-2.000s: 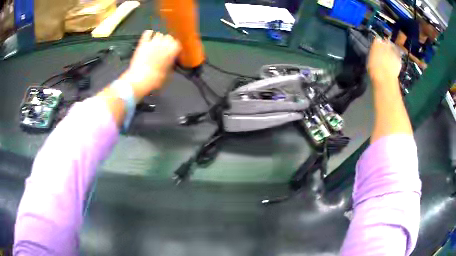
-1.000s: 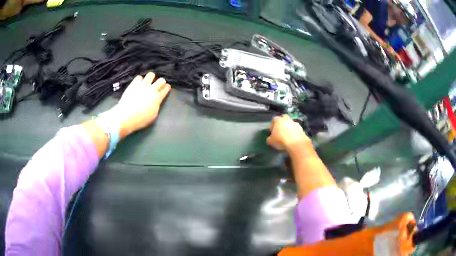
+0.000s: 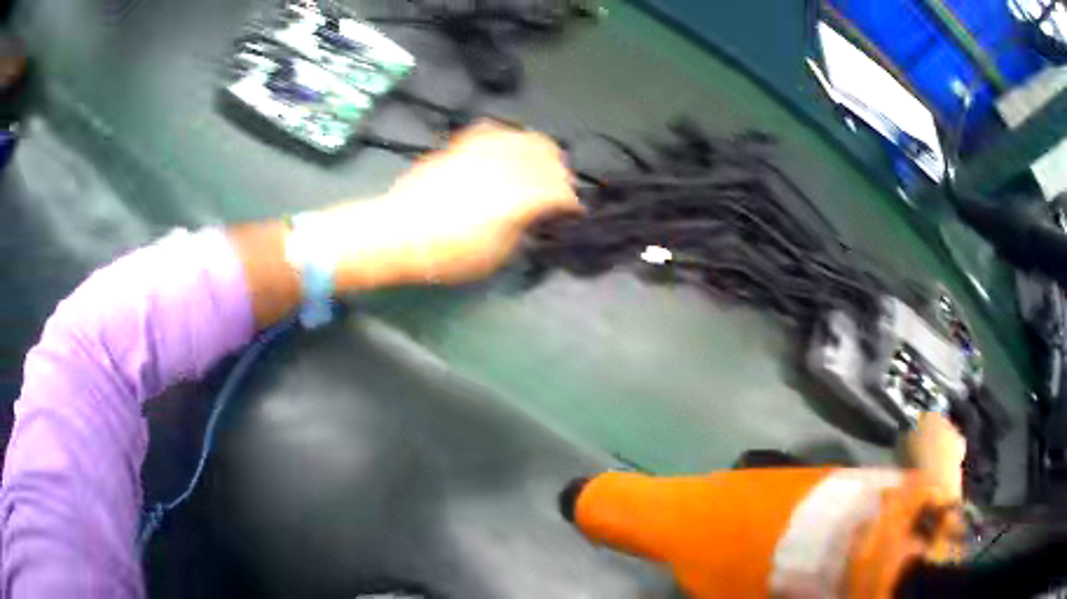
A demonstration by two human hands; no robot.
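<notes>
My left hand, blurred, is curled around the end of a bundle of black power cords on the mat; its fingertips are hidden. My right hand is small and partly cut off from sight behind the orange electric screwdriver. It is at the near end of the grey housings, one with a circuit board showing inside; whether it grips one cannot be told. The screwdriver hangs in the foreground, its dark tip pointing left. Green and white circuit boards lie beyond my left wrist.
The green bench surface runs diagonally, with a dark edge towards me. More black cords lie at the top. White papers and a blue bin are at the upper right. A light blue strap cord hangs from my left wrist.
The view has turned left, so the housings now show far right. My left hand has gone from spread beside the cords to curled on them. The screwdriver shows larger and nearer the middle.
</notes>
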